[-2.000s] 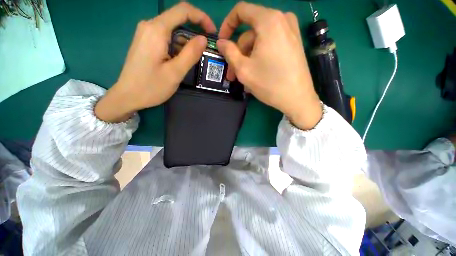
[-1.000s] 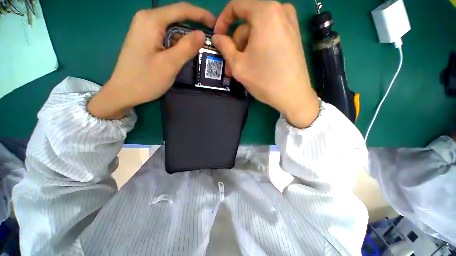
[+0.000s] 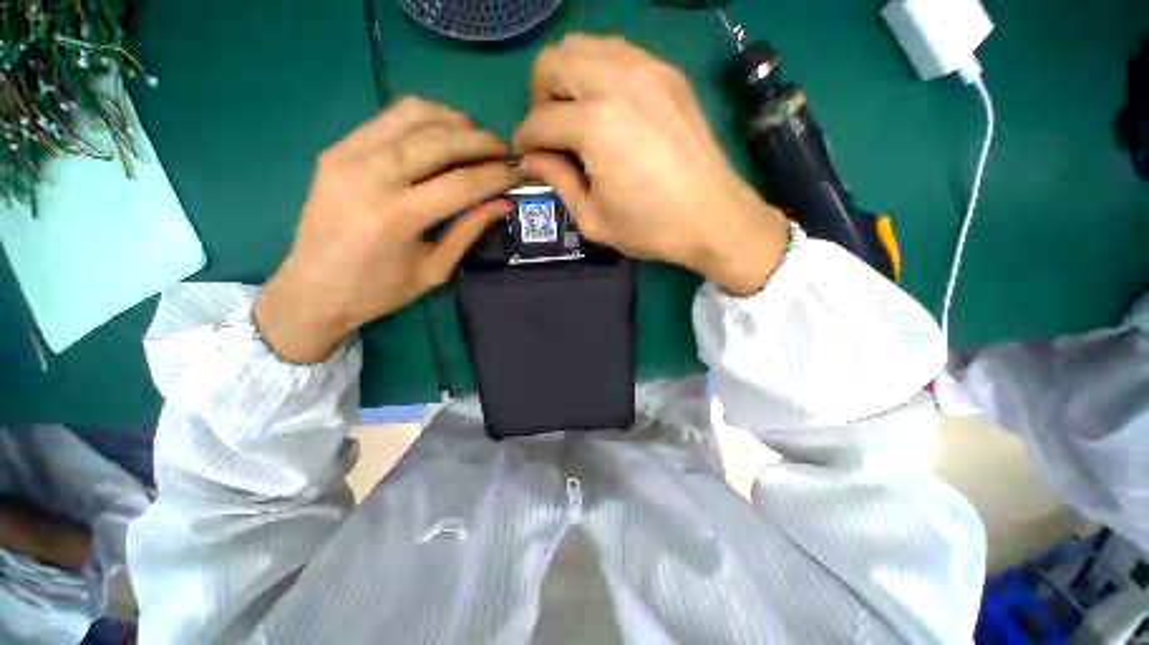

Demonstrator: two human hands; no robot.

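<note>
The black housing [image 3: 551,350] lies in front of me, its plain end over the bench edge towards my lap. A dark inner module with a white QR label [image 3: 539,223] sits in its far recess. My left hand [image 3: 384,214] is at the recess's left side, thumb and fingers close together near the far end. My right hand [image 3: 636,158] is over the far right part, fingers curled, its tips meeting the left fingertips. The fingers hide the far end of the recess. Whether a small part is pinched between the fingertips cannot be seen.
An electric screwdriver [image 3: 806,164] lies right of my right hand. Further right is a white adapter [image 3: 939,35] with a white cable. A round dark tray [image 3: 481,13] is at the top edge. Wire bundles [image 3: 57,95] lie on a pale sheet [image 3: 107,258] at left. Other people's sleeves show at both sides.
The view has shifted, bringing the round tray and more of the wire bundle into sight. My fingers now cover more of the recess's far end, and my left fingers are straighter.
</note>
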